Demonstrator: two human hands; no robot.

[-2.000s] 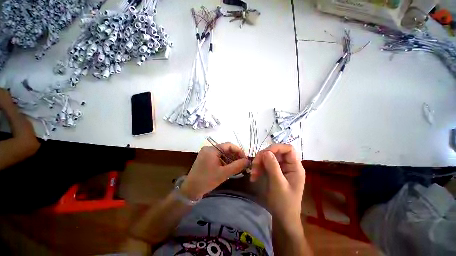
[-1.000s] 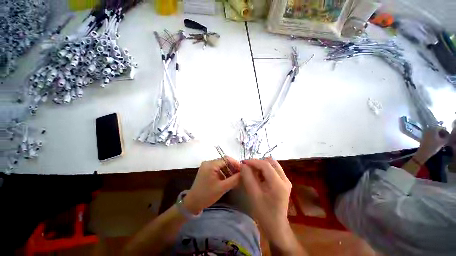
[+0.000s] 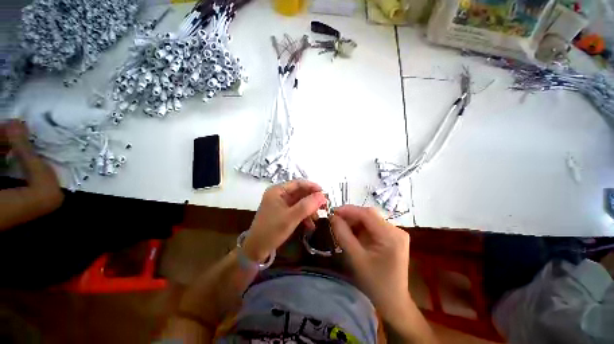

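Observation:
My left hand [image 3: 286, 213] and my right hand [image 3: 369, 243] are close together over the table's front edge. Their fingers pinch a small white cable lead [image 3: 322, 213] between them. A curved white piece of it hangs in a loop below the fingertips. Thin wire ends [image 3: 344, 192] stick up just beyond the fingers. The middle bundle of leads [image 3: 279, 127] lies ahead, its connector ends toward me beside my left hand. The right bundle of leads [image 3: 431, 141] lies beyond my right hand, near the table seam. Which finger holds which strand is too small to tell.
A smartphone [image 3: 207, 162] lies left of the middle bundle. A large heap of leads [image 3: 176, 70] is at the back left, with a small loose group [image 3: 104, 154] beside another person's hand. Keys [image 3: 340, 46] and a picture-printed bag [image 3: 495, 27] are at the back. Red stools stand below.
The view has swung back left. My hands now hold a looped white lead lower down, and the wires sticking up at my left fingers no longer show. The neighbour's hand at left is back in view.

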